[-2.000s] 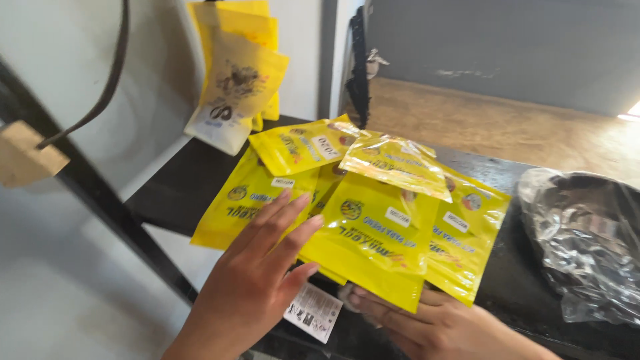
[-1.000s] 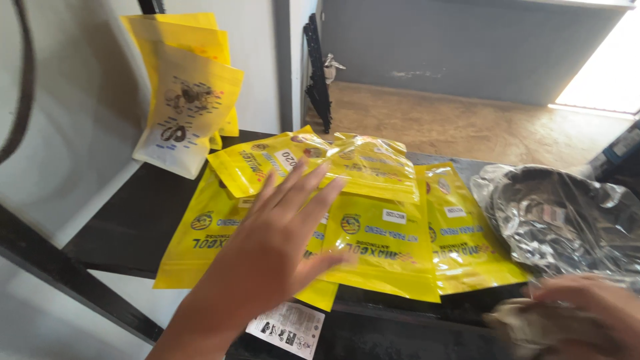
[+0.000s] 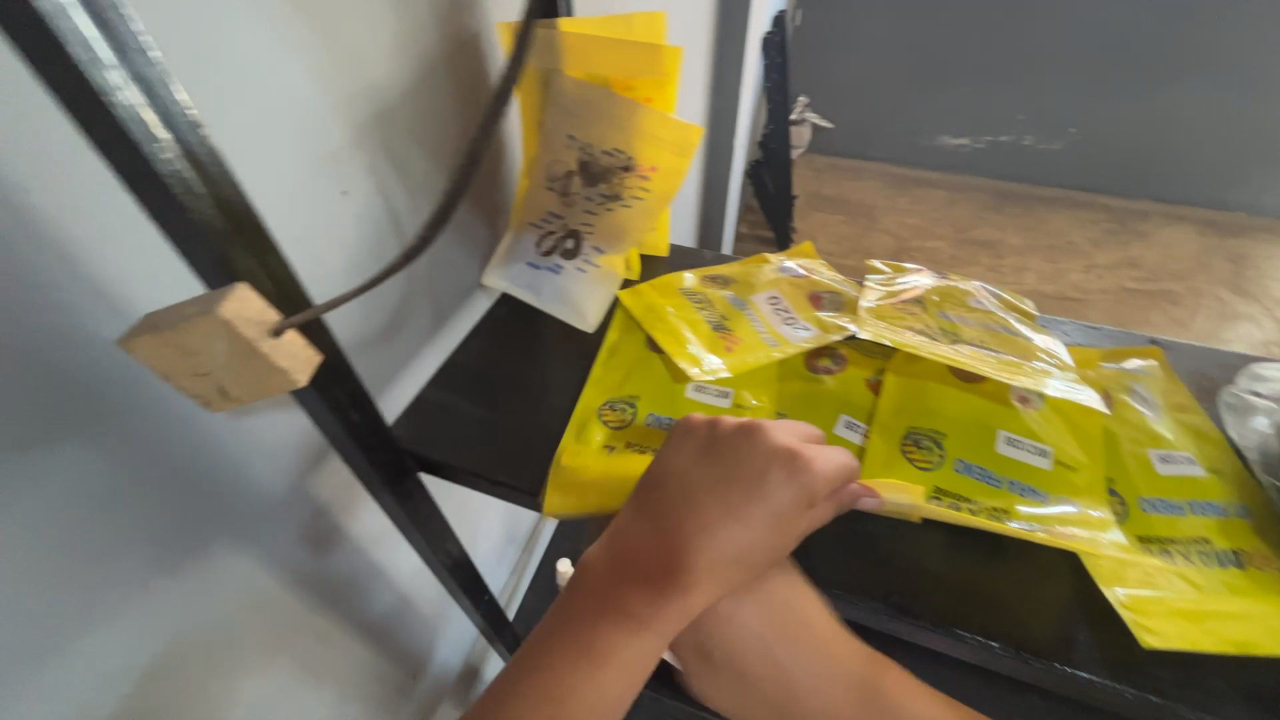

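Yellow plastic packets (image 3: 990,450) lie overlapping on a black shelf, with two more packets (image 3: 745,310) across their upper edges. My left hand (image 3: 745,485) is at the front of the pile, its fingers closed at the lower edge of a middle packet, which looks bent up there. My right forearm (image 3: 800,645) passes under my left wrist from the lower right. My right hand is mostly hidden behind the left arm, so what it holds does not show. A small white piece shows beside it.
Yellow and whitish packets (image 3: 600,190) hang at the back left. A cable runs to a wooden block (image 3: 220,345) by the black metal upright (image 3: 370,430). The black shelf (image 3: 500,400) has a front edge below the pile. Clear plastic wrapping (image 3: 1255,420) shows at the right edge.
My left hand was spread over the packets and is now closed at their front edge. My right hand has moved left from the plastic-wrapped thing, and my arms now cross. The view has shifted.
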